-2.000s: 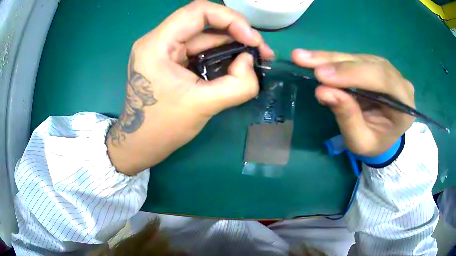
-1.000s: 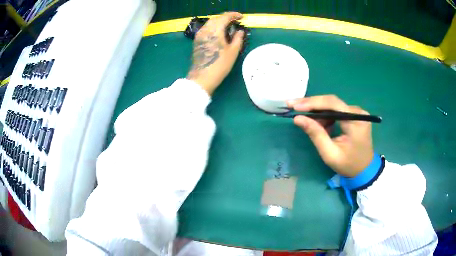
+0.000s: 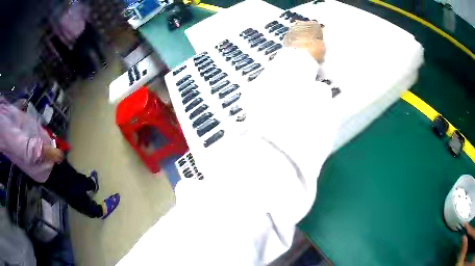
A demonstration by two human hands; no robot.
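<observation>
My left hand (image 3: 306, 39) reaches over the far part of the white foam tray (image 3: 380, 44); its fingers are blurred, and I cannot tell whether it holds anything. Rows of small black watch units (image 3: 205, 123) stand in the tray. My left sleeve hides part of the rows. My right hand (image 3: 465, 244) is cut off by the lower right edge, with its fingertips at the rim of the white parts bowl (image 3: 452, 208). The bowl holds small white bits. The tweezers cannot be made out clearly.
Two black watch housings (image 3: 455, 143) lie by the yellow tape (image 3: 421, 106) at the right of the green mat (image 3: 359, 192). A red stool (image 3: 139, 117) and a smaller white tray (image 3: 119, 89) are left of the foam tray. A person in pink (image 3: 23, 140) stands at the far left.
The view has swung left to the foam tray. My left hand has gone from the black housings to above the tray. My right hand is now mostly out of the picture, still by the bowl.
</observation>
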